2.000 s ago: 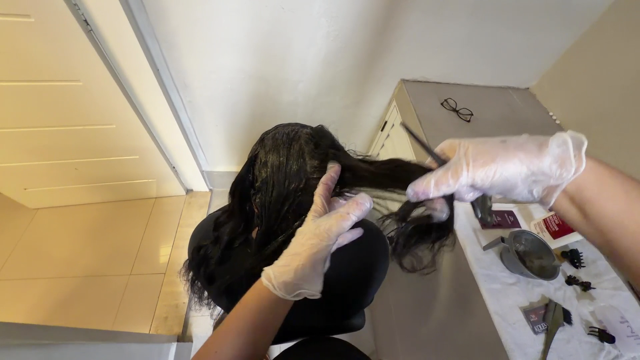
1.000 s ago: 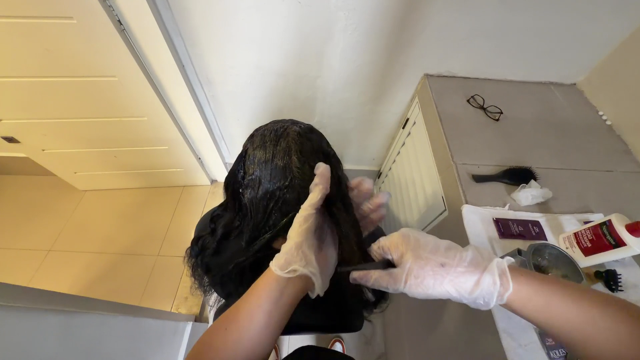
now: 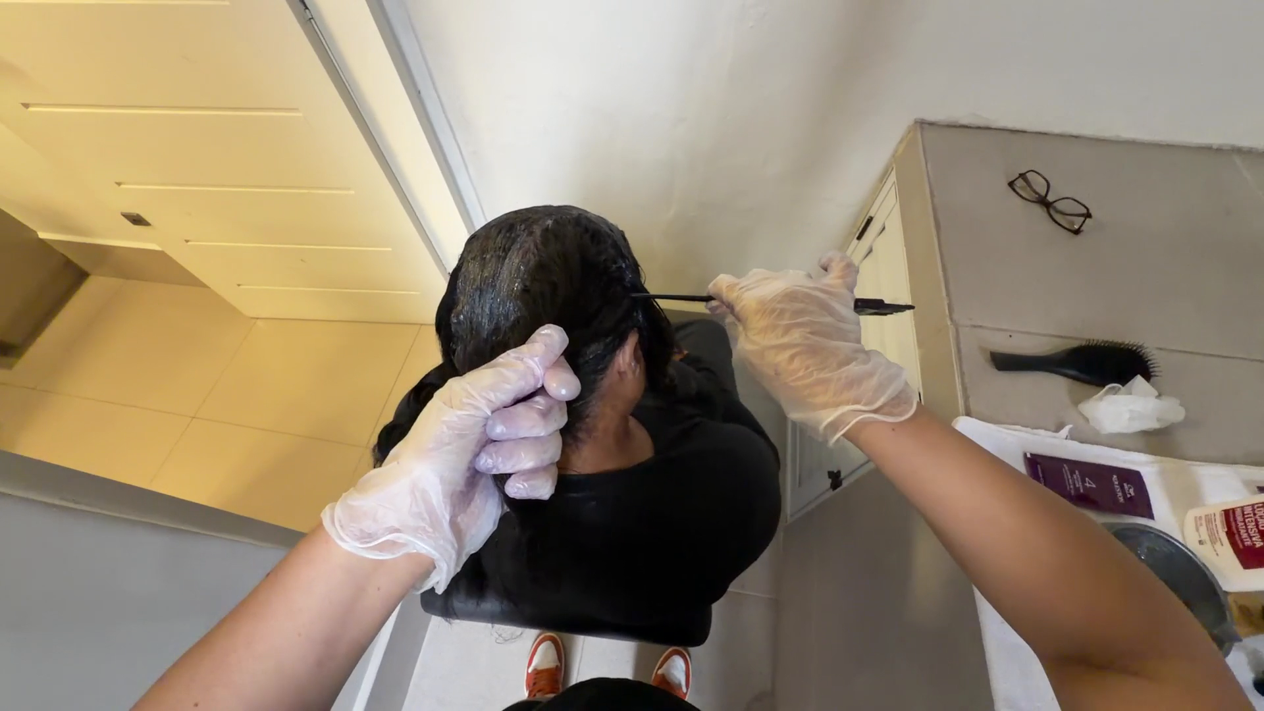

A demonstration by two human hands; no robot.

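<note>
A seated person in a black top [image 3: 642,533] has dark, wet-looking hair [image 3: 538,281], seen from behind and above. My left hand [image 3: 494,434], in a translucent disposable glove, is at the back of the head with its fingers curled; the hair near it seems gathered there, though its grip is partly hidden. My right hand [image 3: 810,341], gloved too, holds a black tint brush [image 3: 882,307] by the middle. The brush's thin pointed handle end reaches the hair above the person's ear, and its bristle end points right.
Eyeglasses [image 3: 1050,201], a black hairbrush [image 3: 1081,363] and a crumpled white wad [image 3: 1131,405] lie on the grey counter [image 3: 1116,267]. Beside them, a white towel [image 3: 997,444] bears a purple packet [image 3: 1089,484], a grey bowl [image 3: 1175,568] and a bottle [image 3: 1229,533]. A door [image 3: 247,168] stands left.
The hair strand stretched out to the right two seconds ago is no longer held out. My right hand has moved up beside the head, and the person's ear and neck now show.
</note>
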